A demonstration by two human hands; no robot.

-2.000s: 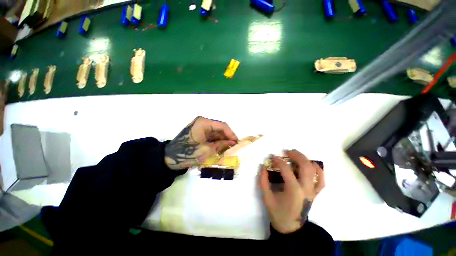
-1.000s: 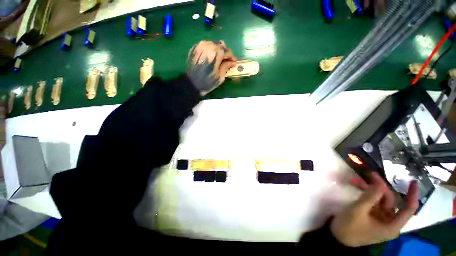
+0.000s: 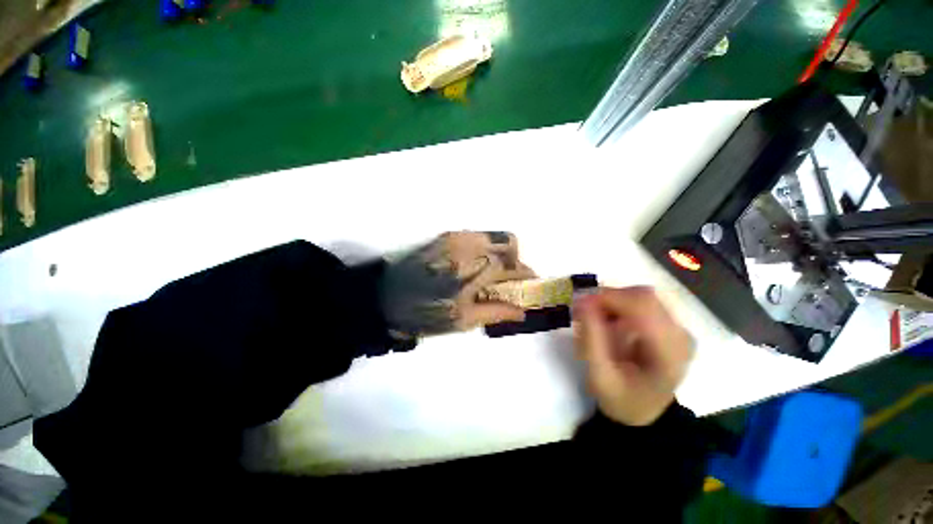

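Note:
A tan workpiece (image 3: 531, 294) lies at the black locating blocks (image 3: 528, 321) on the white surface. My left hand (image 3: 456, 282) holds its left end, fingers and thumb on it. My right hand (image 3: 636, 343) is at its right end, blurred, with thumb and fingertips close together near a small black block (image 3: 583, 281). Whether a tiny part is between those fingertips cannot be told. My left hand and sleeve mostly hide the left fixture.
A black feeder (image 3: 706, 233) with a glowing red switch stands at the right. Behind it rises a slanting metal upright (image 3: 655, 67). Tan workpieces (image 3: 139, 141) lie on the green conveyor (image 3: 297, 92). A blue stool (image 3: 805, 448) is below right, a grey-white carton (image 3: 29, 368) at left.
The view has shifted right. My left hand has come back from the belt to the right-hand fixture, where a tan workpiece now shows. My right hand has moved left from the feeder to the workpiece.

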